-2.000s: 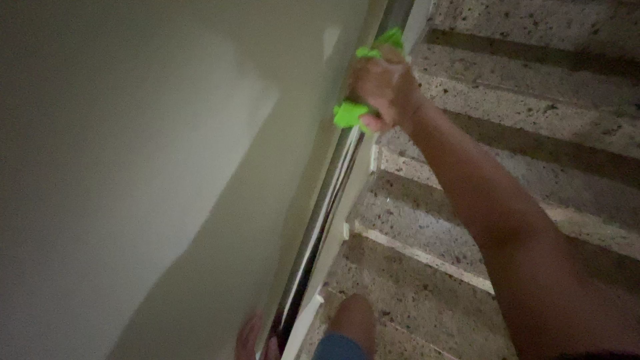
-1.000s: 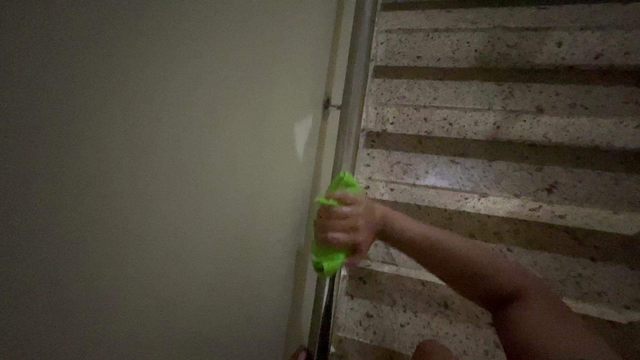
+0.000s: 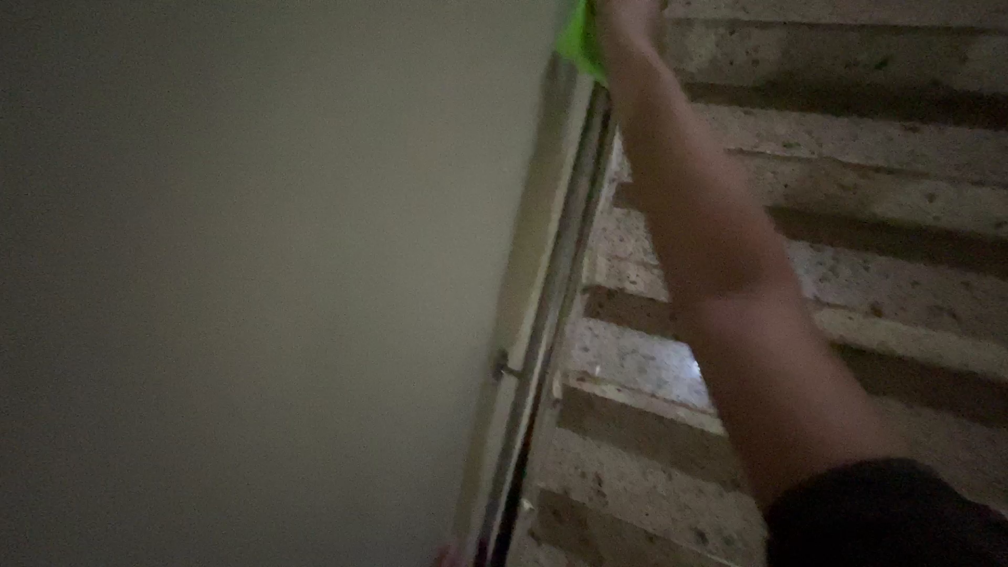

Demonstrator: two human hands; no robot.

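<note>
At the top of the view my right hand (image 3: 634,17), cut off by the frame's edge, is closed on a bright green cloth (image 3: 583,46). The cloth lies at the metal handrail (image 3: 561,268), which runs along the wall down to the bottom of the view. My right forearm stretches up across the steps from a dark sleeve. A small, dim part of my left hand (image 3: 447,556) shows at the bottom edge beside the rail; its fingers cannot be made out.
A plain painted wall (image 3: 276,276) fills the left side. A bracket (image 3: 504,368) joins the rail to it. Speckled stone stairs (image 3: 638,457) cover the right side, with a bright reflection on one tread. The light is dim.
My right hand, with the green cloth in it, has moved up along the handrail from the middle of the view to its top edge. The view has tilted.
</note>
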